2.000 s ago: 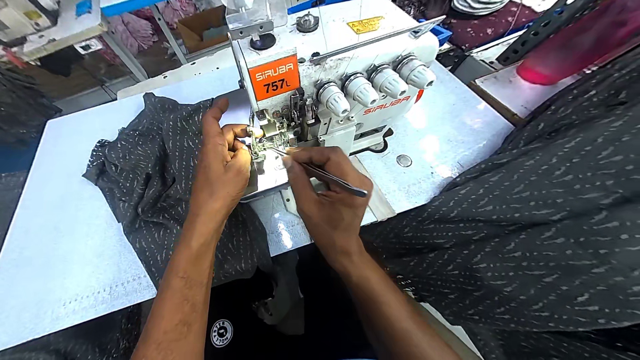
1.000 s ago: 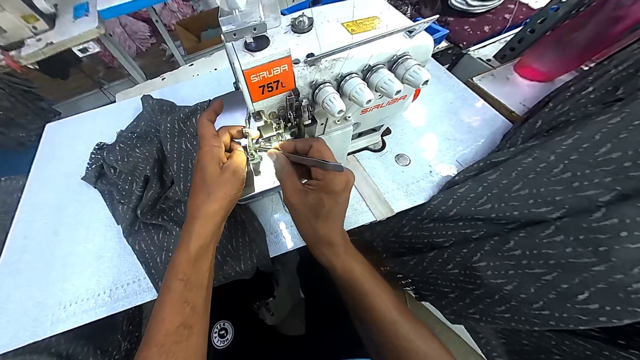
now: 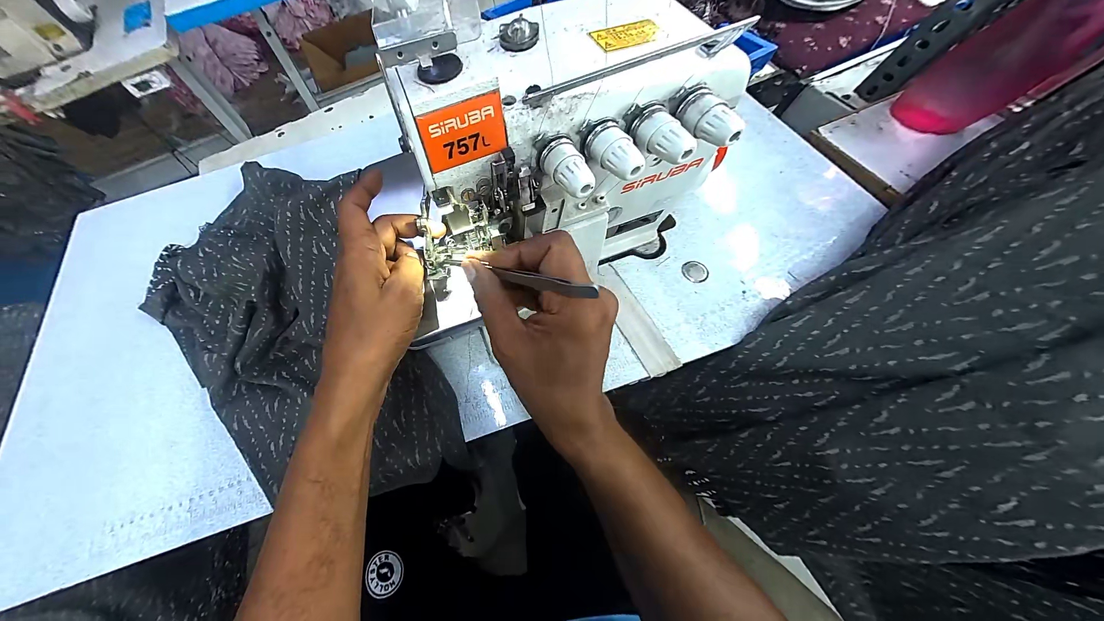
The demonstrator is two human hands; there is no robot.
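Observation:
A white Siruba overlock sewing machine [image 3: 552, 112] stands on the pale worktable, its needle and looper area [image 3: 461, 228] lit. My right hand [image 3: 548, 319] holds dark metal tweezers [image 3: 552, 283], their tips among the parts near the needles. At the left of that area, my left hand [image 3: 379, 276] has its fingertips at a small metal part; whether they grip it is hard to tell. Dark grey patterned fabric [image 3: 250, 285] lies bunched on the table, left of and partly behind my left hand and forearm.
White tension dials [image 3: 642, 138] line the machine's front. A large length of the same grey fabric [image 3: 914, 379] hangs at the right, near a pink-red object [image 3: 957, 95]. Another table [image 3: 103, 43] stands at the back left, with a cardboard box [image 3: 341, 52] beyond the machine.
Between two seconds and one second ago, my right hand and the tweezers shifted slightly left, and the tweezers turned flatter. My left hand stays in about the same place.

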